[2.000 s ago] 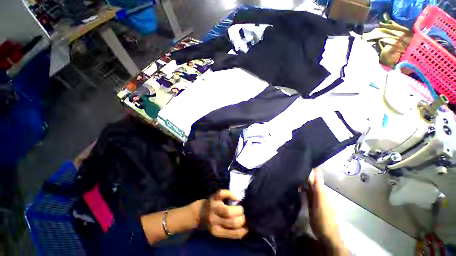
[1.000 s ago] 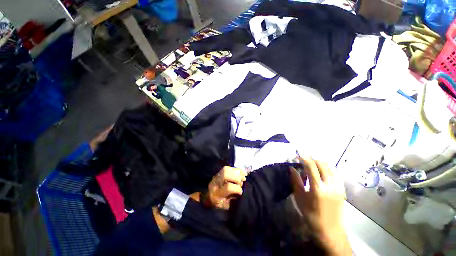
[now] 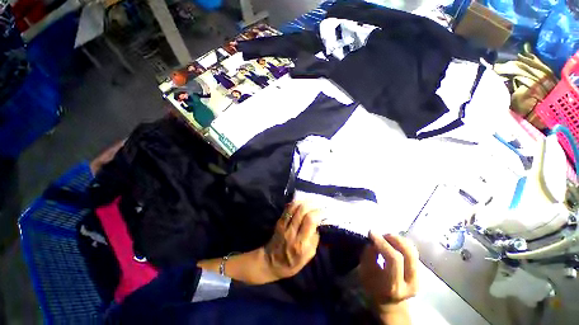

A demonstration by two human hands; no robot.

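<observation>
Black garment cloth (image 3: pixel 254 184) with a white panel (image 3: pixel 339 212) lies over the front table edge and onto the lap. My left hand (image 3: pixel 295 241) pinches its edge where white meets black. My right hand (image 3: pixel 390 266) pinches the same edge to the right, with fingertips at the seam. A short black edge is stretched between the two hands. A narrow black strip (image 3: pixel 336 190) crosses the white panel above them. The white sewing machine (image 3: pixel 536 203) stands at right, apart from the hands.
Another black-and-white garment (image 3: pixel 393 70) lies at the back of the table, beside a patterned cover (image 3: pixel 216 89). A pink basket (image 3: pixel 562 101), brown cardboard box (image 3: pixel 484 24) and yellowish cloth (image 3: pixel 524 79) are at back right. A blue basket (image 3: pixel 60 247) with dark and pink cloth is at left.
The cloth has shifted from the right table edge toward the lap. The right hand has come up from the table side and now pinches the edge near the left hand.
</observation>
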